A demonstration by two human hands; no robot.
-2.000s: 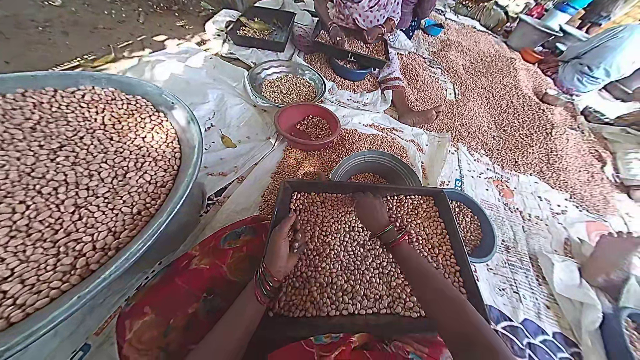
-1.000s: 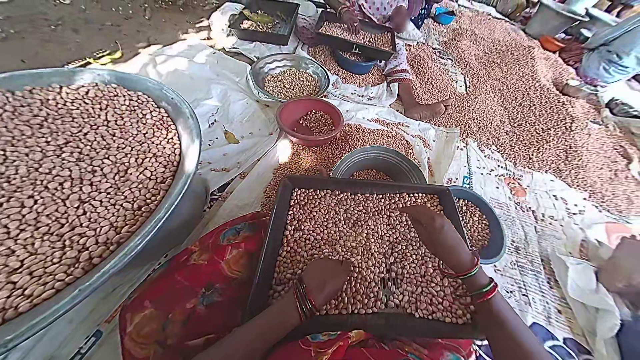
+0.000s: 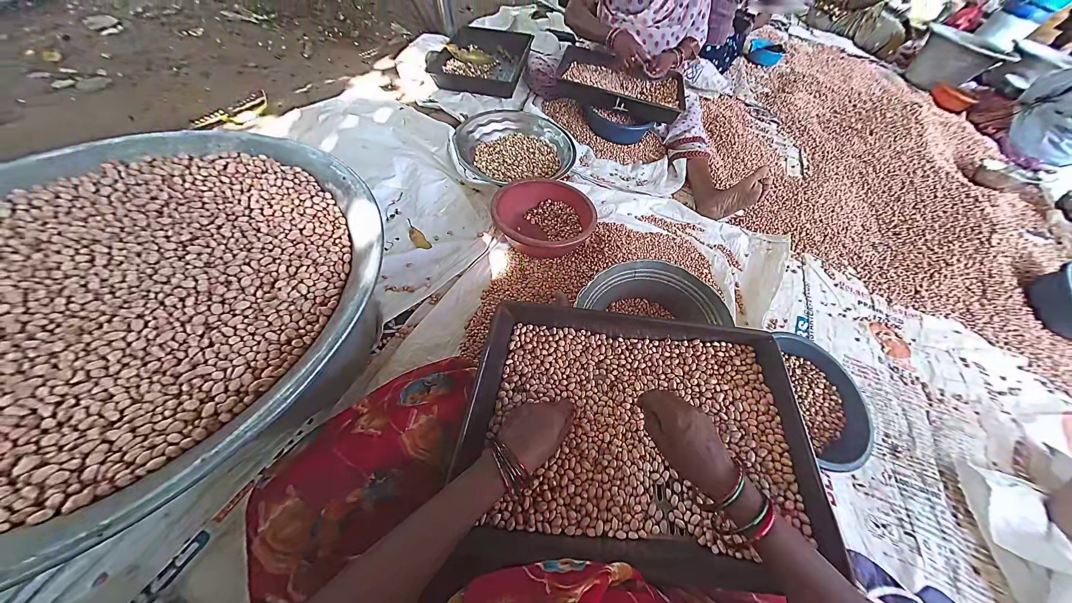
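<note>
A dark rectangular sieve tray (image 3: 494, 368) lies across my lap, tilted a little, with a layer of pinkish-brown nuts or seeds (image 3: 611, 486) in it. Its slotted bottom shows through a small gap near the lower edge. My left hand (image 3: 536, 427) rests on the nuts left of the middle, fingers curled down and hidden. My right hand (image 3: 687, 435) is right of it, also curled into the nuts, its fingertips out of sight. Whether either hand grips any nuts cannot be seen. Thin bangles circle both wrists.
A large metal basin (image 3: 368, 243) heaped with nuts stands at left. Beyond the tray are a ribbed grey bowl (image 3: 653, 280), a red bowl (image 3: 544, 244) and a steel bowl (image 3: 469, 134); a blue-grey bowl (image 3: 858, 419) is right. Another person (image 3: 657, 25) sits behind a similar tray. Nuts (image 3: 879, 159) cover the sheets.
My right hand has moved down and left from the tray's upper right onto the nuts. My left hand has shifted slightly up from the lower left. The other person's hands have come together above their tray.
</note>
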